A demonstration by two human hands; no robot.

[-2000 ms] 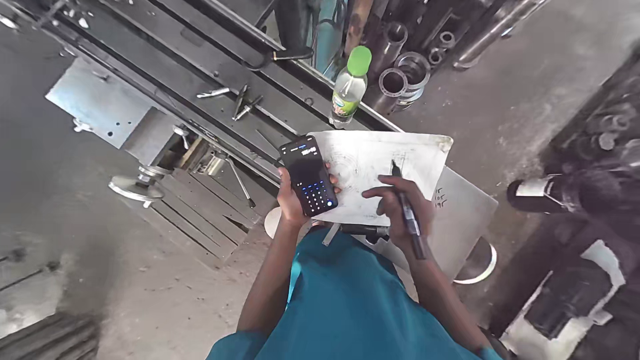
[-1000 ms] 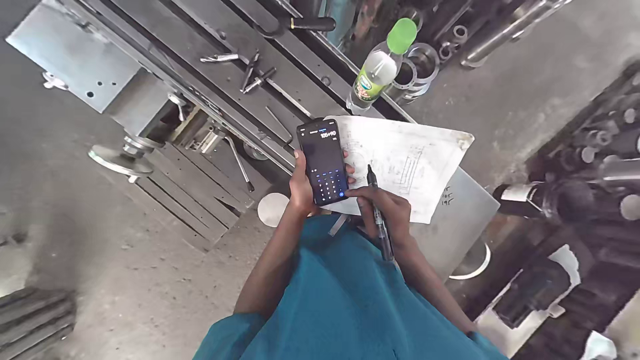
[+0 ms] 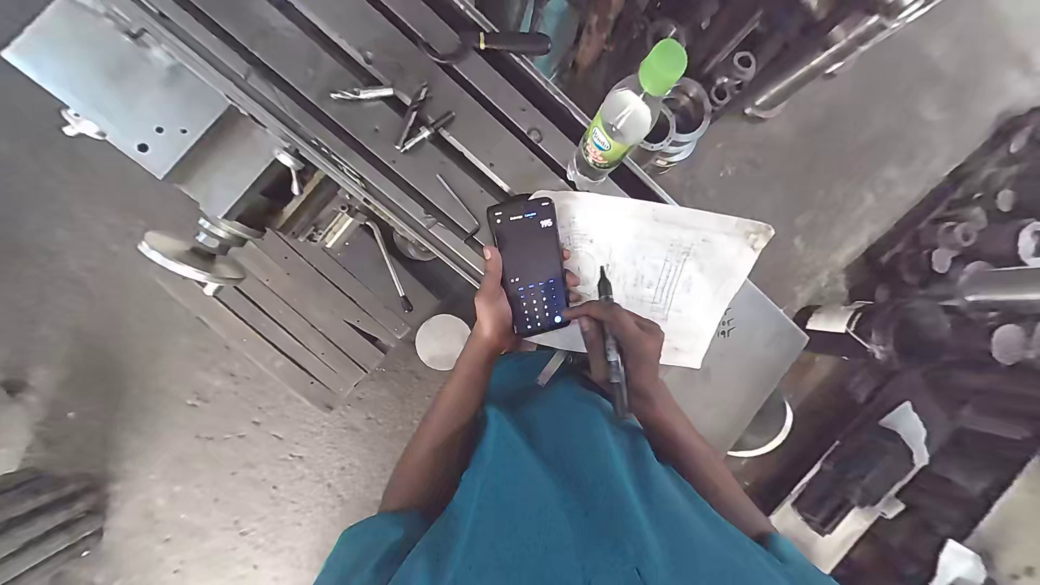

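Note:
My left hand [image 3: 497, 301] holds a black smartphone [image 3: 526, 252] upright, its screen showing a calculator keypad. A black marker pen [image 3: 611, 341] is held in my right hand [image 3: 630, 345], tip pointing away from me, while a finger of that hand reaches the phone's lower right corner. Beneath and beside both hands lies a worn paper sheet [image 3: 691, 260] with a pencil drawing, on a grey metal plate [image 3: 731, 390] that bears handwritten marks. A clear plastic bottle [image 3: 621, 122] with a green cap stands past the sheet's far edge.
Milling cutters [image 3: 414, 118], a hex key [image 3: 459, 207] and a black-handled tool [image 3: 512, 43] lie on the slotted machine table [image 3: 325, 73]. A handwheel [image 3: 191, 258] juts out at left. Metal rings [image 3: 686, 114] sit behind the bottle; dark round stock [image 3: 918, 329] is piled at right.
My right hand, first over the paper with the pen, has moved left to the phone's lower corner. The digits on the screen have changed. The view has shifted somewhat.

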